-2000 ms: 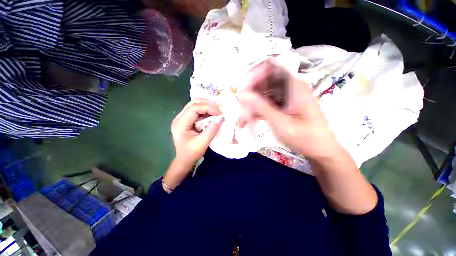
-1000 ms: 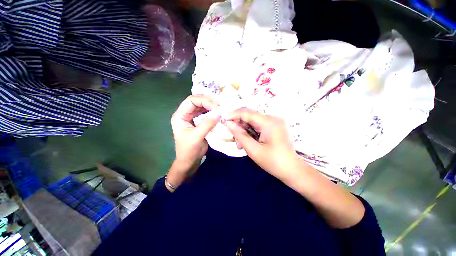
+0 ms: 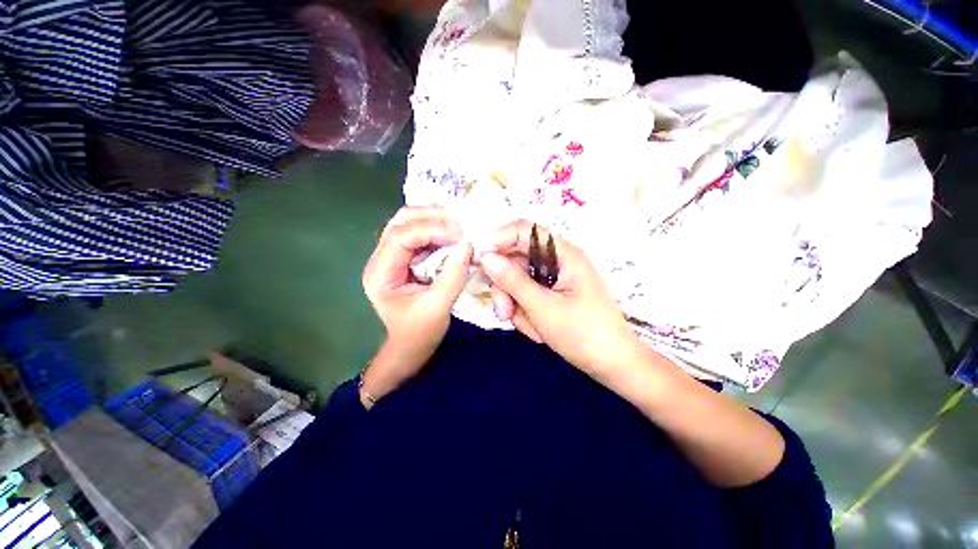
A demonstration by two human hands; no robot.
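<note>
A white floral garment with red, pink and purple flowers spreads over my lap and beyond it, partly overexposed. My left hand pinches its cloth between thumb and fingers, with a bit of white cloth bunched in the palm. My right hand meets it with thumb and fingertips at the same spot. Dark thread snips are tucked in my right hand, both pointed blades up and slightly apart. Whether a thread is between the fingertips is too fine to tell.
Navy and white striped garments hang at the left beside a pink-red plastic-wrapped bag. Blue crates stand at lower left. A blue rail with wire hooks is at upper right. A yellow line runs on the green floor.
My right hand was raised and blurred over the cloth, then came down to my left hand. The snips' blades now point up more visibly. My left hand has barely moved.
</note>
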